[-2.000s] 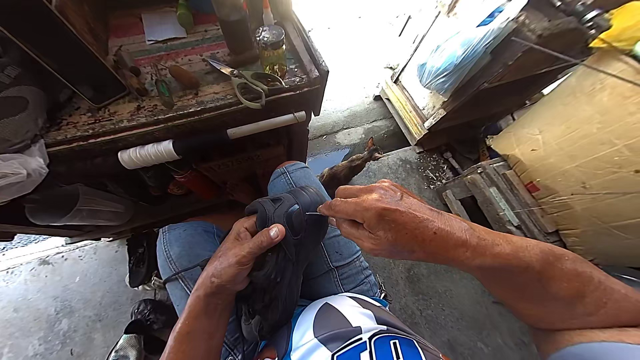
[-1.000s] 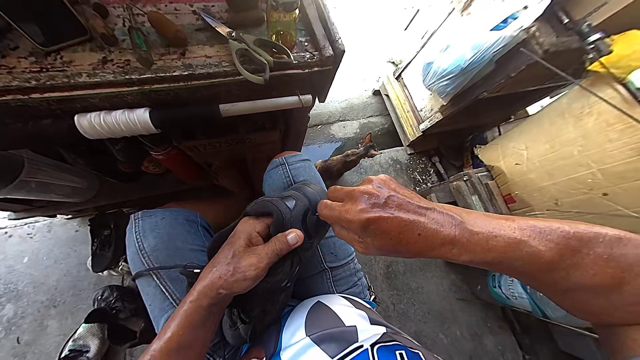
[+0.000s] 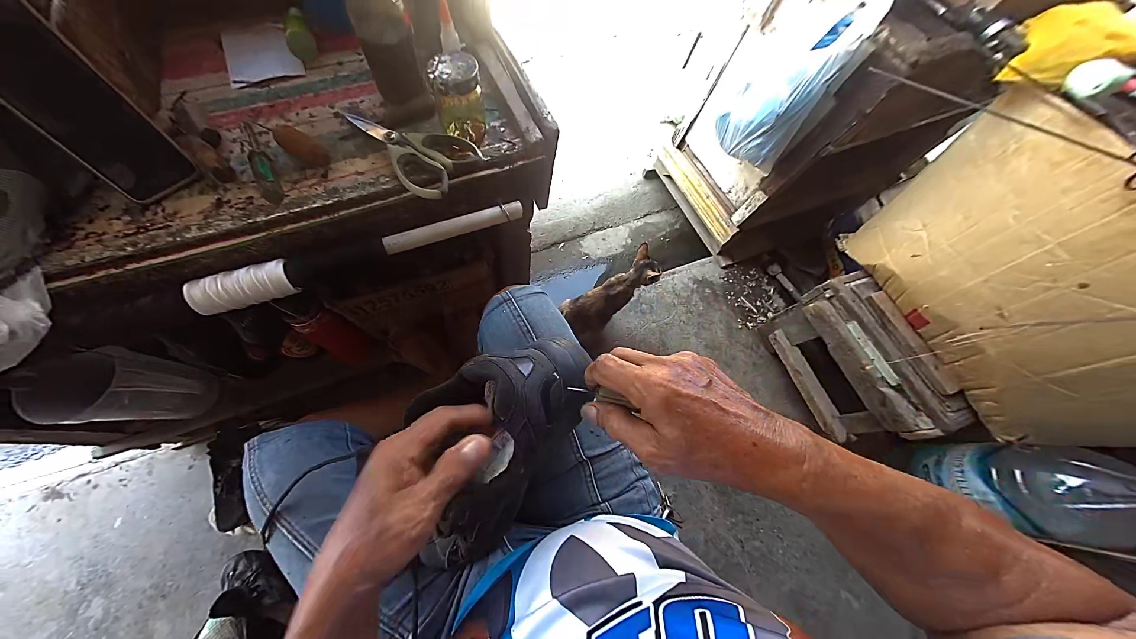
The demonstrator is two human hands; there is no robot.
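Note:
A black shoe point(image 3: 524, 390) lies across my lap over the jeans. My left hand point(image 3: 426, 479) is on the shoe's near left side, its fingers at the opening and the thumb over the upper. At the shoe's right side, my right hand point(image 3: 683, 417) grips a small tool point(image 3: 612, 399) with a thin metal shaft, probably an awl; its tip is at the shoe and most of its handle is hidden by the fingers. A dark cord runs over the left thigh. Scissors point(image 3: 413, 155) with pale handles rest on the worn wooden bench point(image 3: 213, 226), near a glass jar point(image 3: 458, 98).
A spool of white thread point(image 3: 238, 286) sits on a rod along the bench front. A cat point(image 3: 612, 293) is on the floor beyond my knee. To the right stand a wooden crate point(image 3: 852, 355), a large cardboard box point(image 3: 1021, 266) and a big plastic bottle point(image 3: 1038, 488).
My left hand's fingers have shifted on the shoe, nearer its opening. My right hand has drawn slightly away from the shoe, and more of the tool shows.

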